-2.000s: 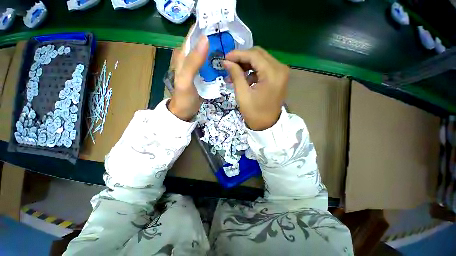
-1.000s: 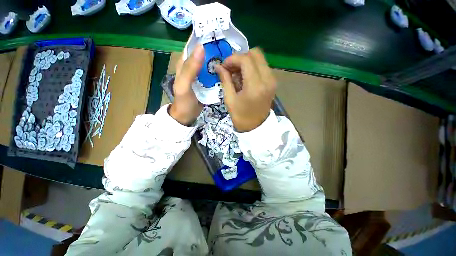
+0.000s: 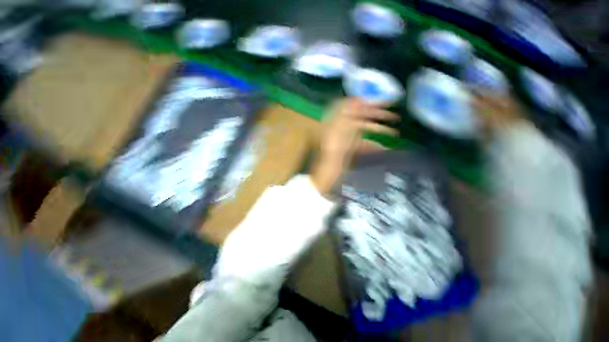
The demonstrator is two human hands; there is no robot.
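The whole view is blurred. My left hand [image 3: 348, 130] is over the belt's near edge, fingers apart with nothing seen in them, just below a white housing with a blue middle [image 3: 372, 87]. My right hand [image 3: 497, 110] is over the belt at the right edge of a larger-looking white and blue housing [image 3: 442, 103]; blur hides whether it grips it. Another housing [image 3: 486, 75] lies just behind my right fingers. The centre tray [image 3: 417, 314], with a blue near end, holds a heap of small white parts [image 3: 394, 240].
More housings [image 3: 270, 41] stand along the dark green belt. The left tray [image 3: 214, 75] holds white round parts [image 3: 177, 160]. Thin white rods [image 3: 240, 163] lie on cardboard [image 3: 277, 143] beside it. A blue-edged bin [image 3: 544, 40] with white contents is across the belt.
The view has swung left and blurred. My hands have parted and moved to the belt. The housing that my left hand held up is no longer held there.
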